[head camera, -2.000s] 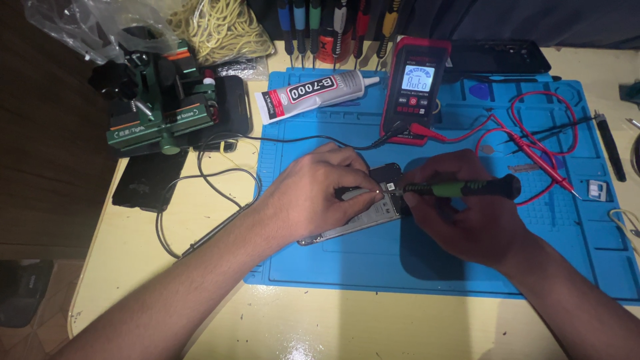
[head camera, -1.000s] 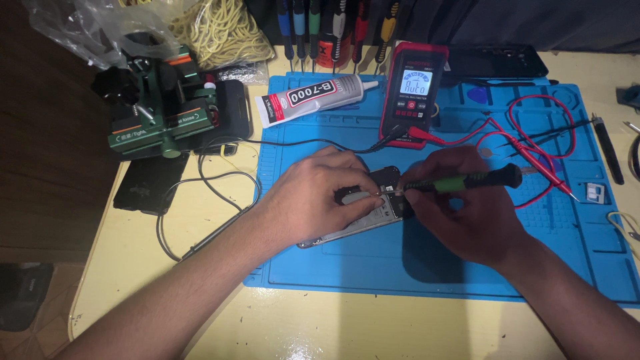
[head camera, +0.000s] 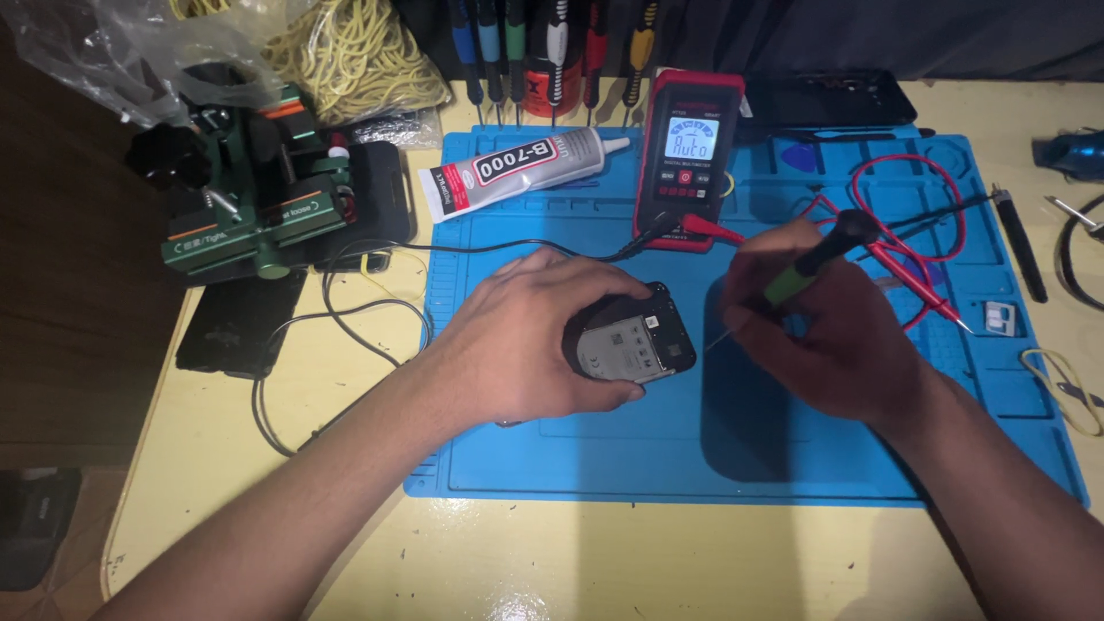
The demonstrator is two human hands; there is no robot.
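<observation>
An opened smartphone with its grey battery showing lies tilted over the blue silicone repair mat. My left hand grips it from above, with the thumb on the near edge and fingers on the far edge, hiding the phone's left part. To the right, apart from the phone, my right hand holds a screwdriver with a black and green handle. Its thin shaft points down and left over the mat. Behind the hands lie a glue tube and a red and black digital multimeter with its display lit.
A green clamp fixture stands at the left, near a bag of rubber bands. Several screwdrivers hang at the back. Red test leads and a SIM tray are on the right. A black cable loops at the left.
My right hand has moved right, off the phone, with the screwdriver, whose handle now points more upward. My left hand has changed its hold and now spans the phone's edges, so more of the battery shows.
</observation>
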